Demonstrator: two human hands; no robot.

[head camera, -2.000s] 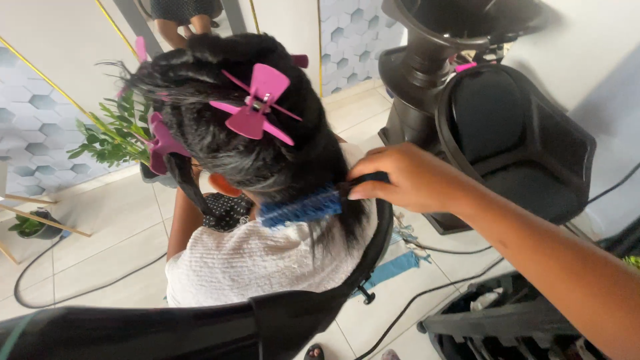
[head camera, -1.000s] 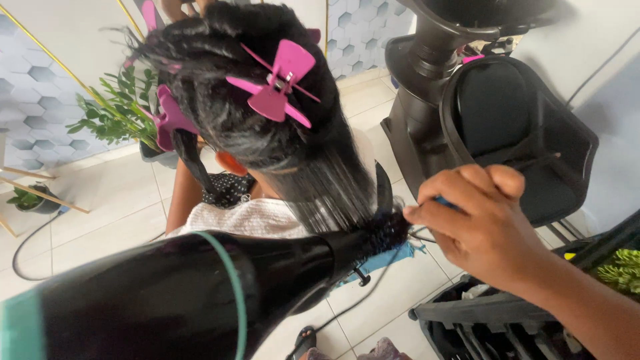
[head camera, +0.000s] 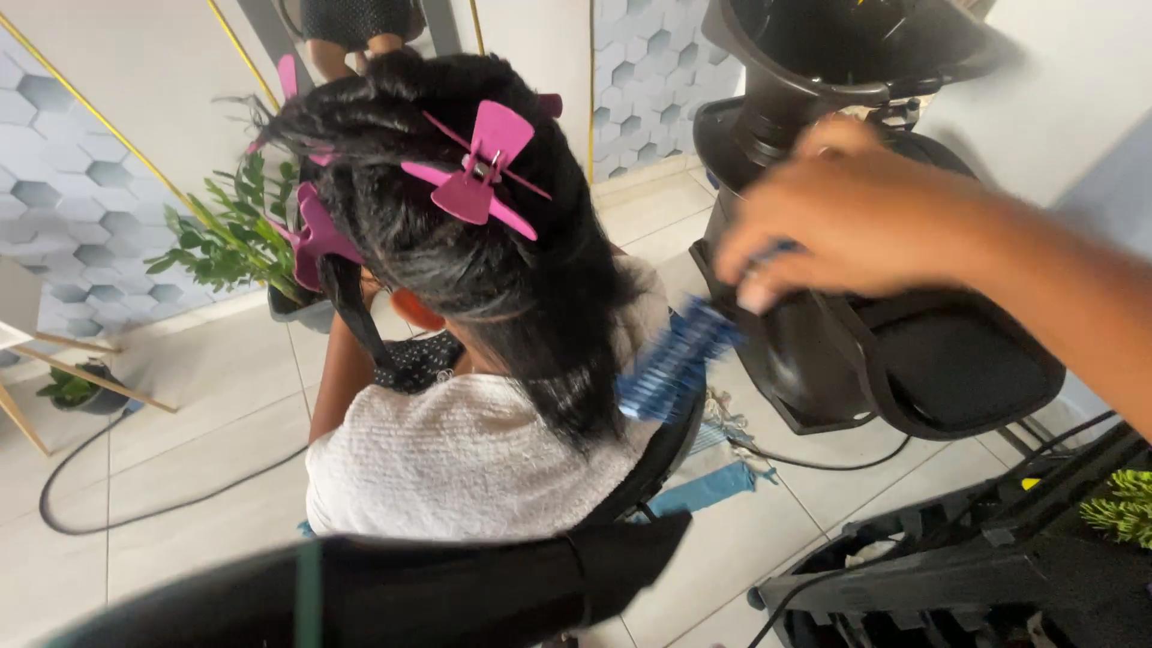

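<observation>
My right hand point(head camera: 837, 216), blurred, grips a blue hairbrush point(head camera: 679, 360) just right of the loose hair ends of a seated person. The person's dark hair point(head camera: 450, 225) is partly pinned up with pink claw clips point(head camera: 481, 171); its lower section hangs straight onto a white towel point(head camera: 468, 450) over the shoulders. A black hair dryer point(head camera: 432, 585) with a green band crosses the bottom of the view, its flat nozzle pointing right, below the towel. The hand that holds the dryer is out of view, so my left hand is not seen.
A black shampoo basin point(head camera: 864, 90) and its chair point(head camera: 963, 360) stand at the right. At the lower right is a black trolley point(head camera: 927, 576). Cables point(head camera: 819, 463) and a blue-fringed mat point(head camera: 706, 490) lie on the tiled floor. Potted plants point(head camera: 243, 234) stand at the left.
One second ago the brush and dryer nozzle were together at the hair ends. Now the brush is clear of the hair, my right hand is raised, and the dryer sits lower.
</observation>
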